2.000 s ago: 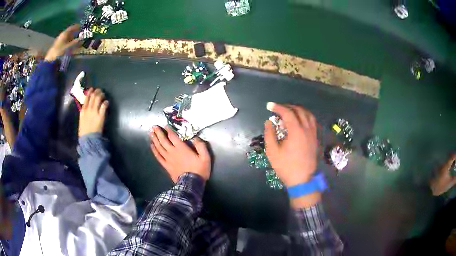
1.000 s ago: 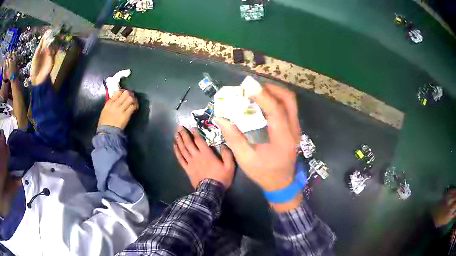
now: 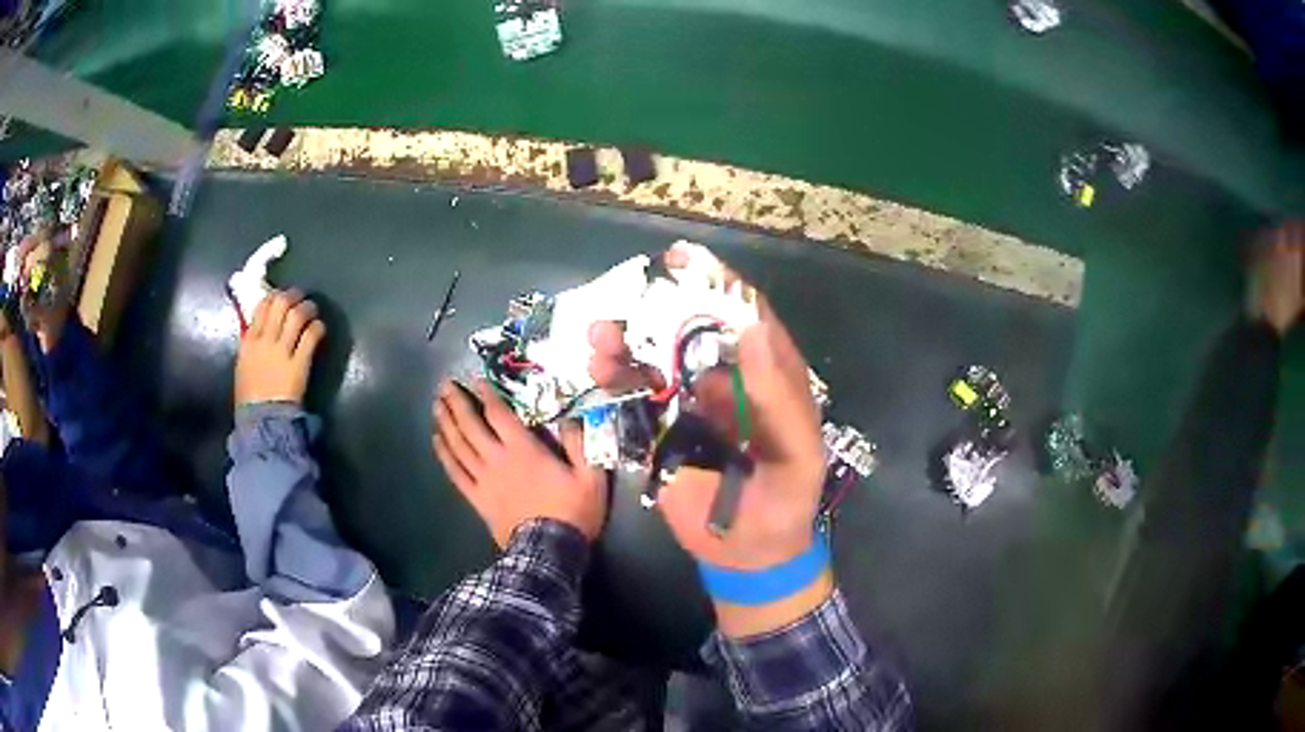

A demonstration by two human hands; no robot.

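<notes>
My right hand (image 3: 766,451), with a blue wristband, is palm up and holds a wired board assembly (image 3: 694,322). It has a white housing, red, black and green wires, and a small blue-and-white part hanging towards my left hand. My left hand (image 3: 523,465) lies palm down on the mat with its fingers apart; its thumb tip is partly hidden by the hanging part. Another wired assembly (image 3: 508,350) lies just beyond my left fingers, against a flat white cloth (image 3: 580,315) that is partly hidden by the held assembly.
A thin dark rod (image 3: 445,305) lies left of the cloth. More assemblies (image 3: 972,472) lie to the right and on the green belt beyond the speckled rail (image 3: 802,215). A neighbour's hand (image 3: 279,348) holds a red-handled tool at left. A blurred dark arm (image 3: 1202,472) reaches in at right.
My right hand went from the right side to near the cloth, holding a white assembly, and has turned palm up, showing its wires. My left hand stays on the mat. A dark arm has appeared at right.
</notes>
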